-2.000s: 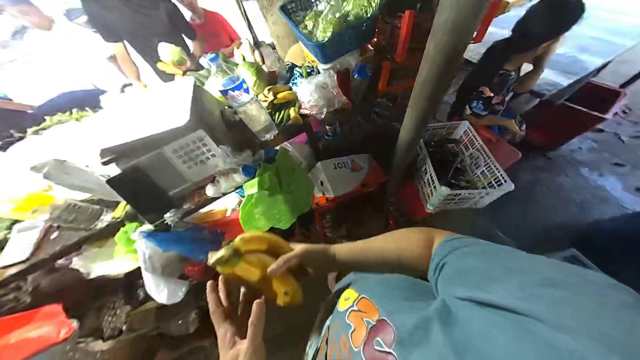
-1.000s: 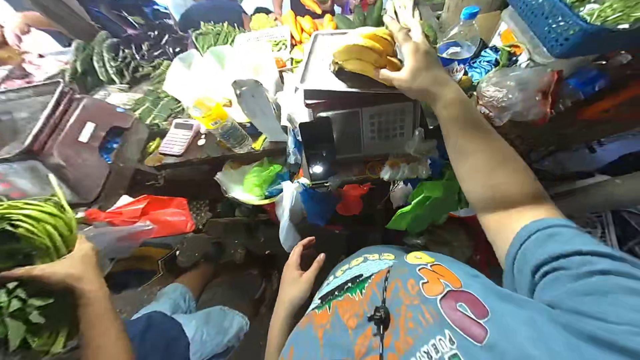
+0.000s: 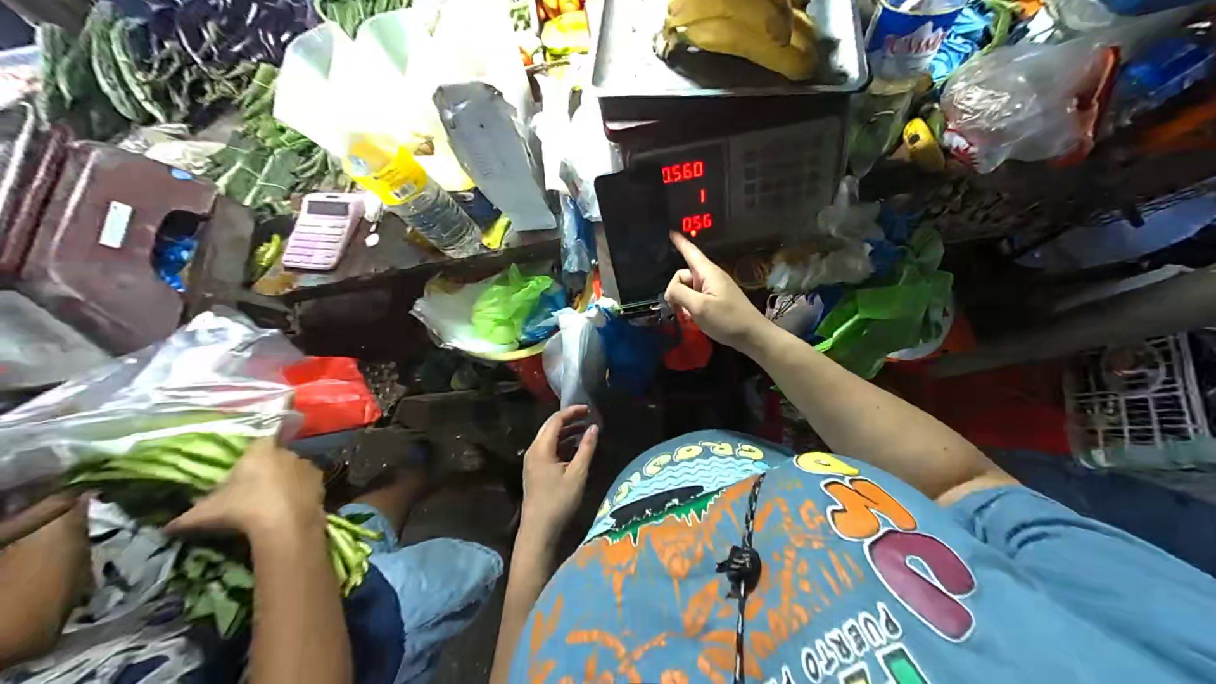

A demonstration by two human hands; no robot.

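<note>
A bunch of ripe bananas (image 3: pixel 750 33) rests on the metal pan (image 3: pixel 608 57) of a digital scale (image 3: pixel 774 180), whose red digits are lit. My right hand (image 3: pixel 711 296) points its index finger at the lower part of the display; the other fingers are curled and hold nothing. Whether the fingertip touches the display cannot be told. My left hand (image 3: pixel 560 465) hangs below the stall's edge, fingers apart and slightly bent, close to a whitish plastic bag (image 3: pixel 578 356). A dark flat panel (image 3: pixel 635 237) stands at the scale's left side.
At the left, a person's hands (image 3: pixel 271 494) hold long green vegetables (image 3: pixel 180 461) at a clear plastic bag (image 3: pixel 142 380). A pink calculator (image 3: pixel 323 231), a plastic bottle (image 3: pixel 418 204) and a brown case (image 3: pixel 114 237) lie on the stall. Green bags (image 3: pixel 888 313) hang at the right.
The bananas, in my right hand two seconds ago, now lie on the scale, released. My right hand has moved down from them to the display. The other person's vegetables are now at a clear bag.
</note>
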